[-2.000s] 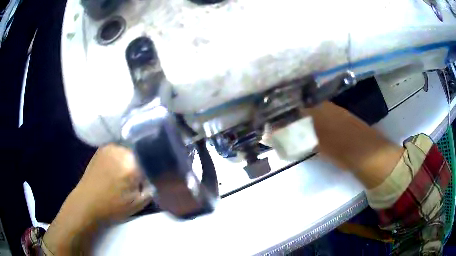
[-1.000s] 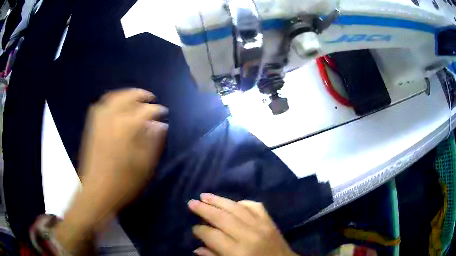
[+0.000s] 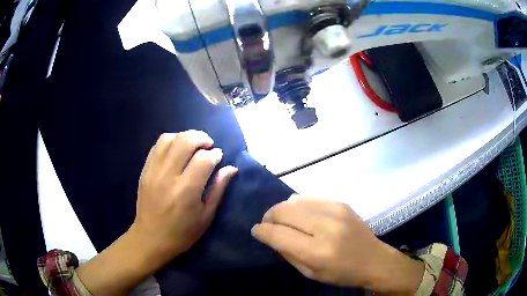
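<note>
A dark fabric panel (image 3: 110,98) lies left of the needle area and runs down toward me under both hands. A smoother navy piece (image 3: 231,225) lies between my hands. My left hand (image 3: 179,185) is on the fabric just below and left of the lit needle area, thumb and fingers pinching the cloth near its edge. My right hand (image 3: 323,237) pinches the fabric's right edge, lower down. The white sewing machine head (image 3: 202,52) stands above, with its shiny take-up lever guard (image 3: 252,49). The needle and presser foot are lost in the lamp glare.
A red loop handle (image 3: 370,89) lies under the machine arm, partly covered by a black flat object (image 3: 407,81). A printed ruler (image 3: 427,202) follows the table's front edge. A green basket (image 3: 511,179) stands at the right, with yellow fabric (image 3: 505,248) by it.
The view has swung down from the machine head. Since one second ago, my left hand has moved right and closed on the cloth. My right hand has moved up and right to the fabric's edge.
</note>
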